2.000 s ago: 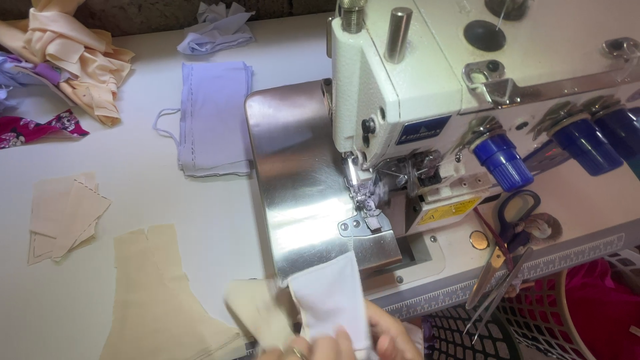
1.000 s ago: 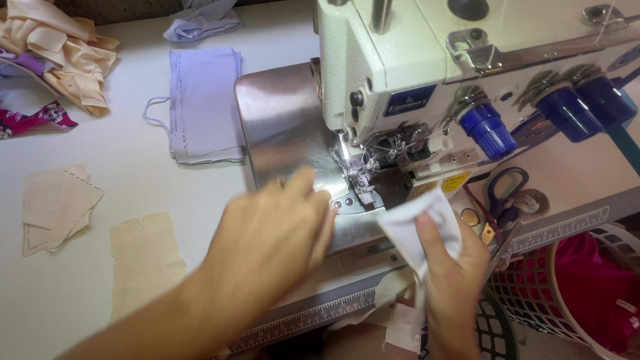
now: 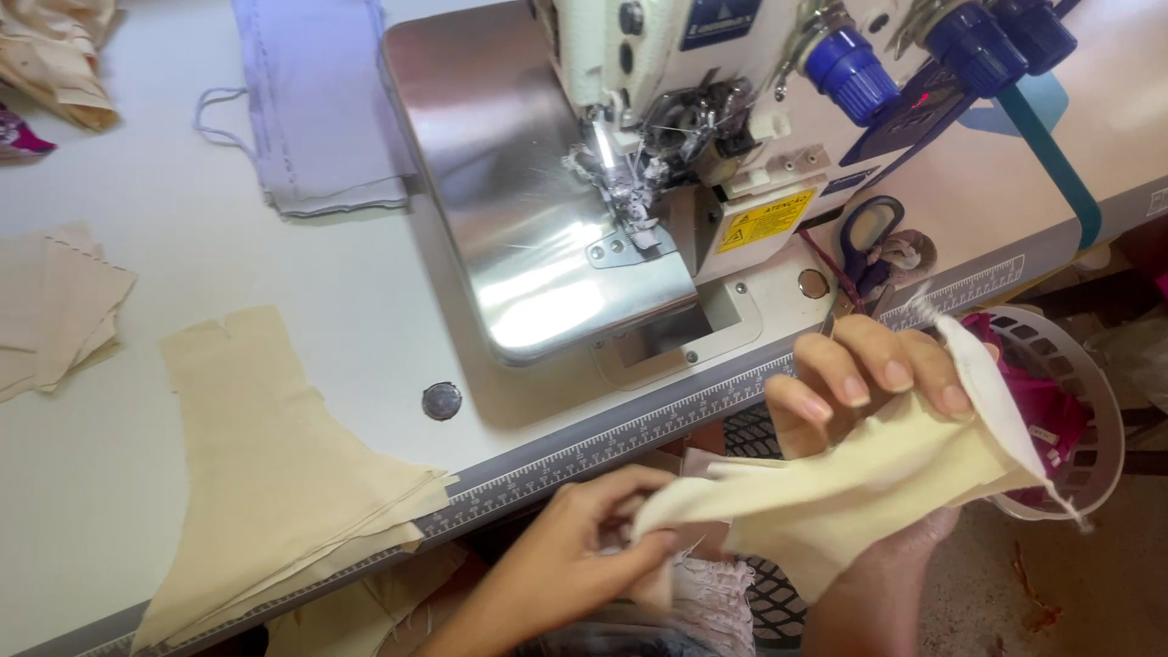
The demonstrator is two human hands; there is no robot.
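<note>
A cream fabric piece with a white edge (image 3: 849, 493) is stretched between my two hands, in front of the table's ruled edge. My left hand (image 3: 593, 538) pinches its left end between thumb and fingers. My right hand (image 3: 876, 383) grips the other end from behind, fingers curled over the top near the white edge. Beyond them stands an overlock sewing machine (image 3: 675, 119) with a shiny metal plate (image 3: 493, 201). Small fabric scraps and threads cling around its presser foot (image 3: 639, 205). Neither hand touches the machine.
Stacked cream cut pieces (image 3: 255, 456) overhang the table edge at left. Beige pieces (image 3: 64, 301) and folded lilac fabric (image 3: 319, 109) lie farther off. Scissors (image 3: 858, 246) rest right of the machine. A white plastic basket (image 3: 1100, 438) with magenta fabric stands below the edge at right.
My left hand has come back from beside the machine's plate and now holds the fabric. The piece, bunched in my right hand a second ago, is spread out. The view has shifted closer.
</note>
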